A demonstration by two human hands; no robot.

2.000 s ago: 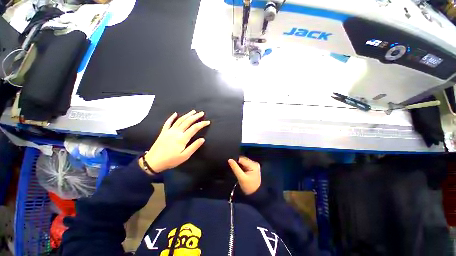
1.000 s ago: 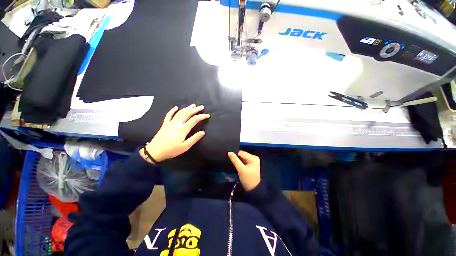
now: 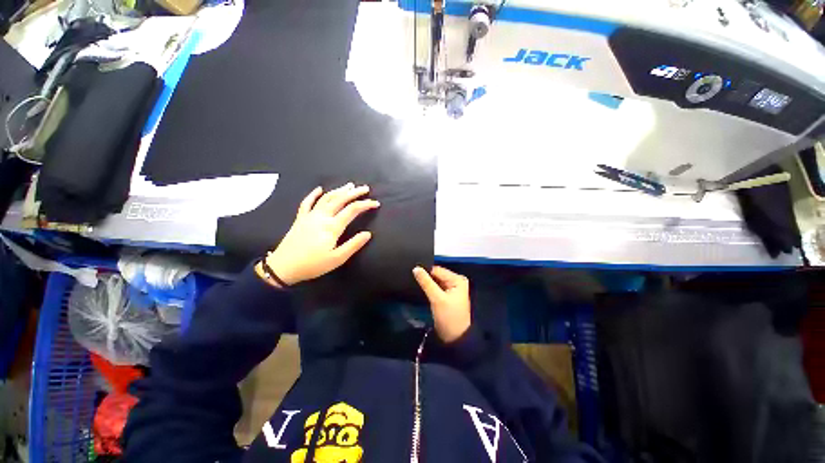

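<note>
A large matte black fabric panel (image 3: 271, 99) with curved cut-outs lies flat on the white machine table and runs over its front edge toward my lap. Its right edge passes just left of and below the presser foot and needle (image 3: 440, 90) of the white sewing machine (image 3: 579, 90). My left hand (image 3: 321, 237) lies flat on the panel with its fingers apart. My right hand (image 3: 442, 291) pinches the panel's right edge between thumb and fingers, just past the table's front edge.
A folded black bundle (image 3: 95, 145) lies at far left. Thread snips (image 3: 630, 179) and a thin pale-handled tool (image 3: 746, 183) lie right of the needle. A small black cloth (image 3: 769, 215) is at the right end. Below are a blue basket (image 3: 68, 362) with bags and a dark fabric pile (image 3: 706, 371).
The panel's near part and both hands have shifted slightly up, toward the machine. The right hand keeps its pinch on the edge, and the left hand stays flat on the cloth.
</note>
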